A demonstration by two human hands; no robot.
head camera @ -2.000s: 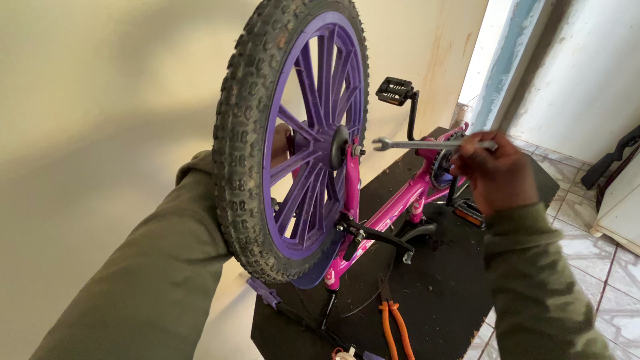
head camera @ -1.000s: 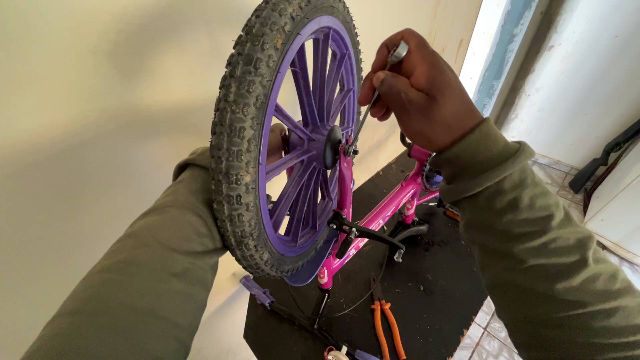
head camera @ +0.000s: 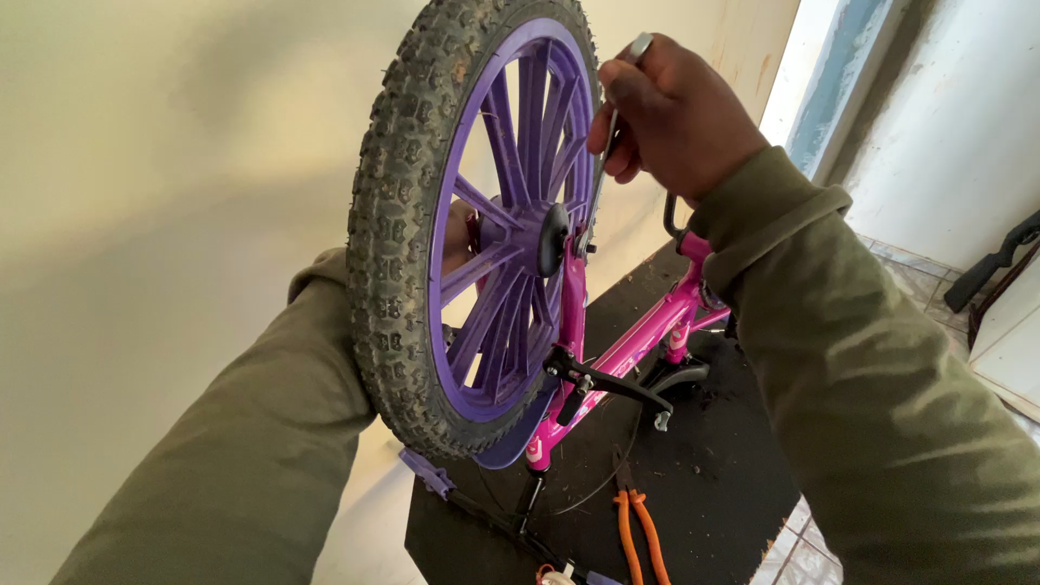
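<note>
A pink bicycle frame (head camera: pixel 638 340) rests upside down, its purple spoked wheel (head camera: pixel 532 236) with a knobby black tyre (head camera: pixel 398 244) upright in the fork. My right hand (head camera: pixel 674 114) grips a metal wrench (head camera: pixel 611 134); the tool's lower end is at the axle nut (head camera: pixel 589 247) beside the fork end. Behind the wheel, my left hand (head camera: pixel 457 236) shows only partly through the spokes, near the hub's far side; what its fingers hold is hidden. A black brake arm (head camera: pixel 617 388) extends from the fork below the hub.
Orange-handled pliers (head camera: pixel 636 520) lie on the black tabletop (head camera: pixel 707 487) beneath the bicycle. Handlebar parts and a purple brake lever (head camera: pixel 426 473) are at the table's left edge. A wall stands close on the left. A long dark object (head camera: pixel 987 264) leans at the far right.
My right hand has moved up and left from beside the crank. The wrench, roughly level two seconds ago, now stands steeply with its end at the axle nut.
</note>
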